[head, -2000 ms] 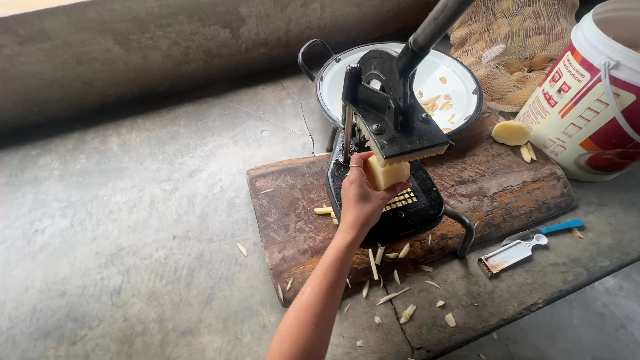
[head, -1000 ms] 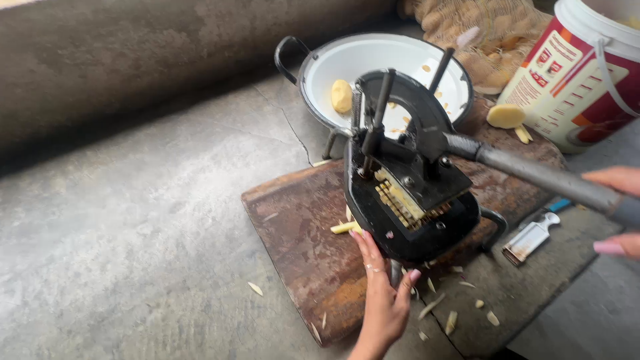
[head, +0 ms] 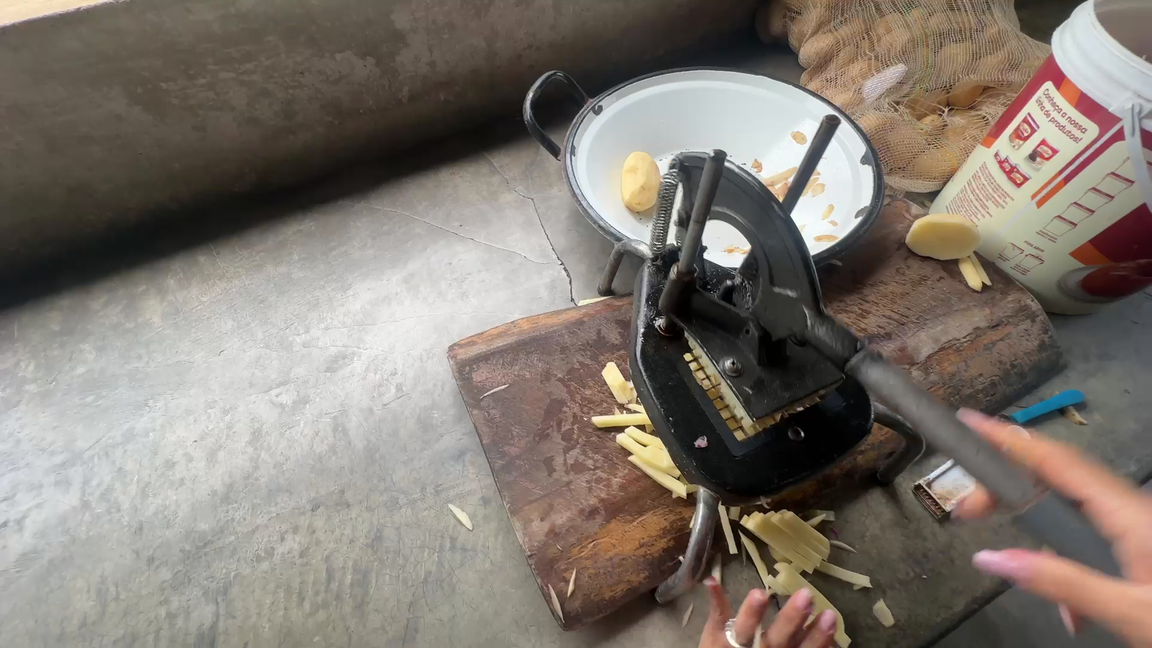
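A black metal lever potato cutter (head: 738, 360) stands on a thick wooden board (head: 558, 504), its toothed pusher block lowered onto the cutting grid. My right hand (head: 1071, 522) is around the cutter's lever handle (head: 936, 423) at the right, fingers apart and blurred; whether it grips firmly is unclear. My left hand (head: 765, 621) is at the bottom edge, palm partly out of frame, fingers spread beside a pile of cut potato sticks (head: 792, 540). More potato sticks (head: 652, 450) lie under the cutter's left side.
Behind the cutter, a white enamel pan (head: 720, 99) holds a peeled potato (head: 640, 181) and scraps. A mesh sack of potatoes (head: 909, 72) and a white and red bucket (head: 1035, 162) stand at the back right. A potato half (head: 942, 236) lies near the bucket; a blue-handled peeler (head: 1048, 407) lies right.
The cutter's lever has come down, and a pile of sticks now shows beneath it. My left hand first held a potato at the grid and is now low, near the bottom edge.
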